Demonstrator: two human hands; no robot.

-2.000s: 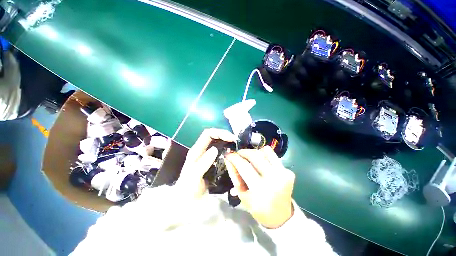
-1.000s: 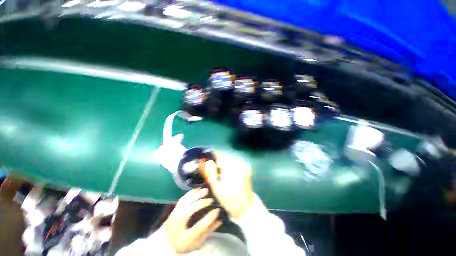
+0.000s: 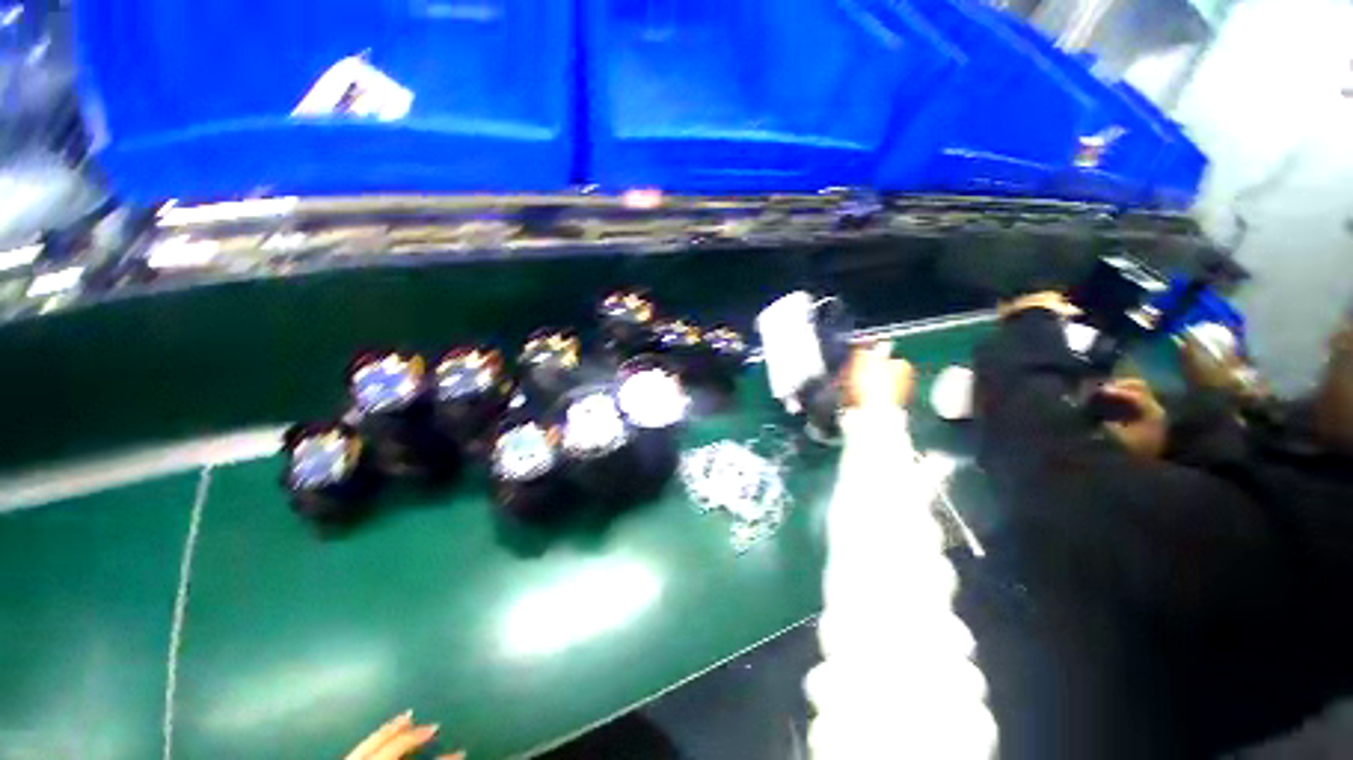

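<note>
The picture is blurred. My right hand (image 3: 879, 374), at the end of a stretched white sleeve, is at the right side of a white camera housing (image 3: 794, 351) with a dark part beside it. Whether the fingers grip it cannot be told. My left hand (image 3: 395, 738) is cut off by the bottom edge; only some fingers show, and what it holds is hidden. Several black camera heads (image 3: 389, 383) with boards showing stand in rows on the green bench (image 3: 104, 594). A clear-white tangle of cable ties (image 3: 736, 490) lies in front of them.
Large blue bins (image 3: 712, 97) stand beyond the far-side rail. A round white part (image 3: 954, 392) is just right of my right hand. A person in dark clothing (image 3: 1143, 549) is close on the right, hands over the bench. Another figure in white is at the upper right.
The view has swung right and up. My right hand has left the black cup and reached far right to another housing. My left hand has dropped to the bottom edge. The earlier worked housing is out of sight.
</note>
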